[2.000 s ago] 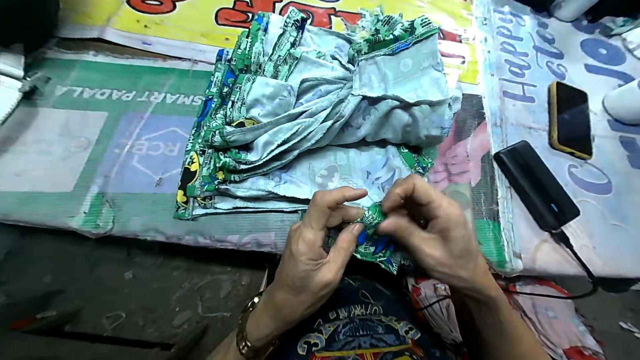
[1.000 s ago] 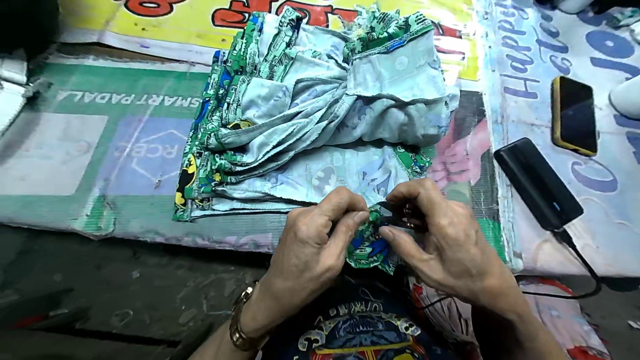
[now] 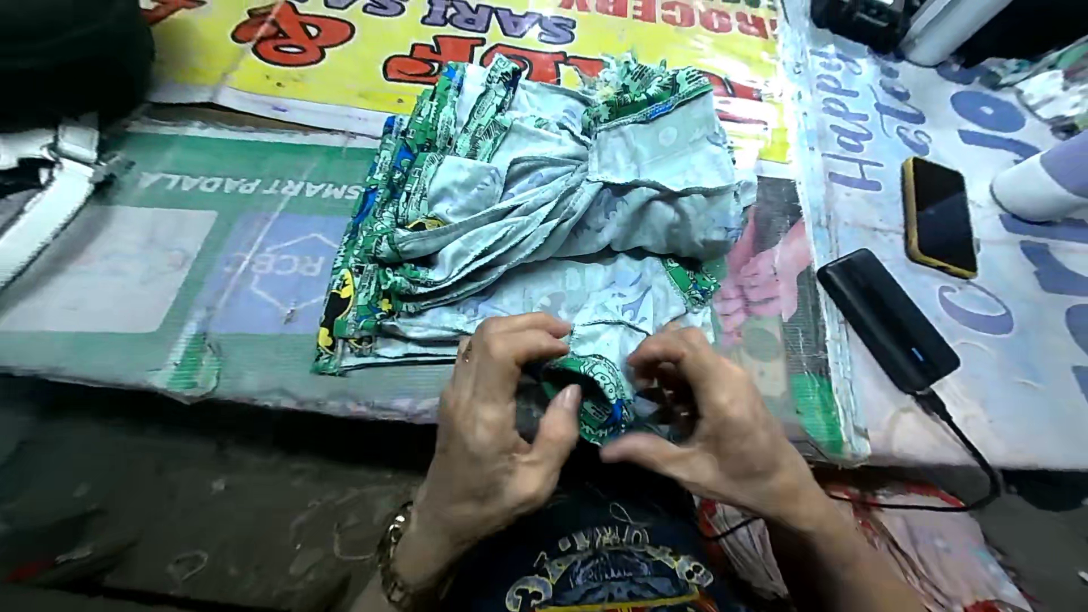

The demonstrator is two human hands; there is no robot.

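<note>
A green printed fabric edge, curled into an open loop, is at the table's near edge between my hands. My left hand is at the loop's left side, its thumb at the opening and its fingers curved above. My right hand is at the right side, thumb and fingers apart; whether it touches the fabric is unclear. Just beyond lies a pile of pale grey-blue garments with green printed edges, gathered at the middle. Whether the loop joins the pile cannot be told.
On the right lie a black power bank with a cable and a phone in a yellow case. A white cylindrical object is at the far right. White straps lie at the left. Printed tarpaulins cover the table.
My hands have moved apart from their close grip on the small green fabric. The fabric now shows as an open loop. The garment pile has stayed about where it was.
</note>
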